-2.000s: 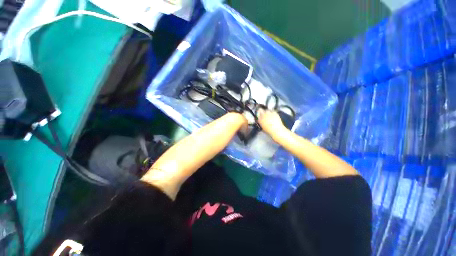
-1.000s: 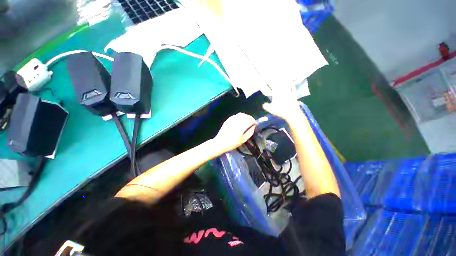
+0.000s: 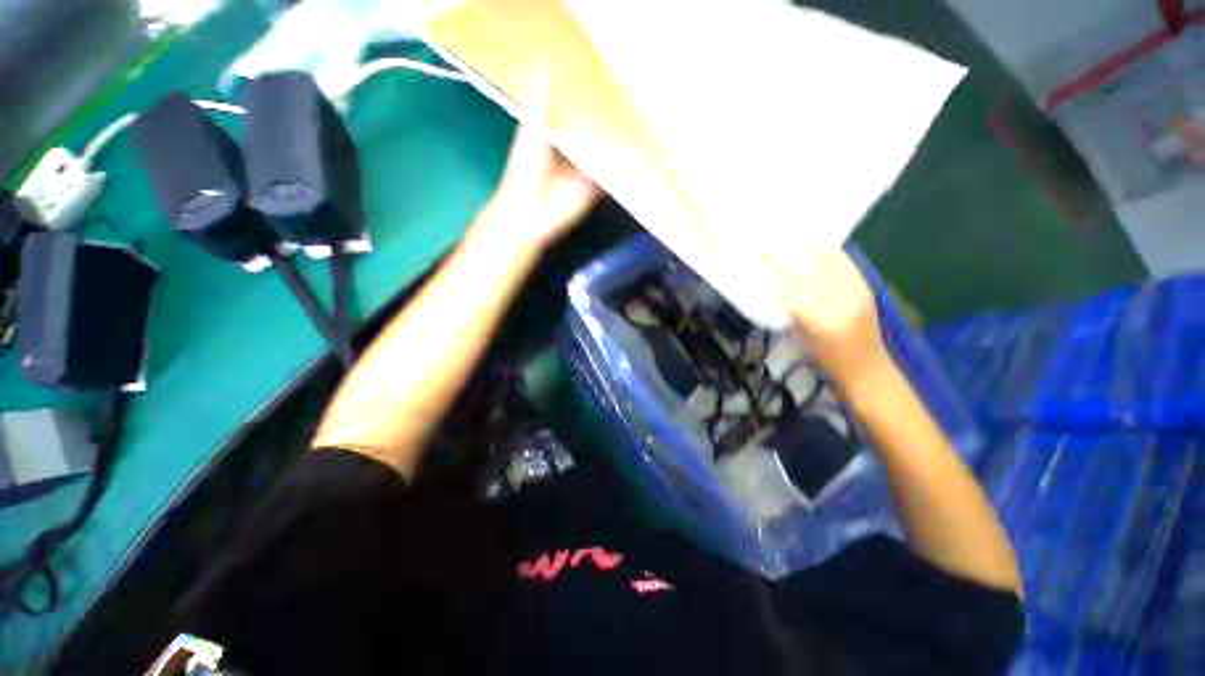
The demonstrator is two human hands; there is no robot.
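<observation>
A large white sheet (image 3: 793, 119) with a tan part, perhaps cardboard, along its left side is held up over the far end of the film-lined blue crate (image 3: 621, 383). My left hand (image 3: 548, 192) grips its left edge, fingers partly hidden behind it. My right hand (image 3: 830, 310) grips its near right corner. In the crate lie black units (image 3: 811, 456) and coiled black cables (image 3: 724, 357). The sheet hides the crate's far part.
On the green bench (image 3: 423, 159) at left stand several black corded units (image 3: 297, 152) and a white power strip (image 3: 60, 185). Stacked blue crates (image 3: 1097, 383) fill the right. A crinkled clear piece (image 3: 535, 456) lies near my lap.
Both hands were down in the crate, then rose towards the white sheets on the bench corner. Now both hands hold a sheet raised over the crate's far end.
</observation>
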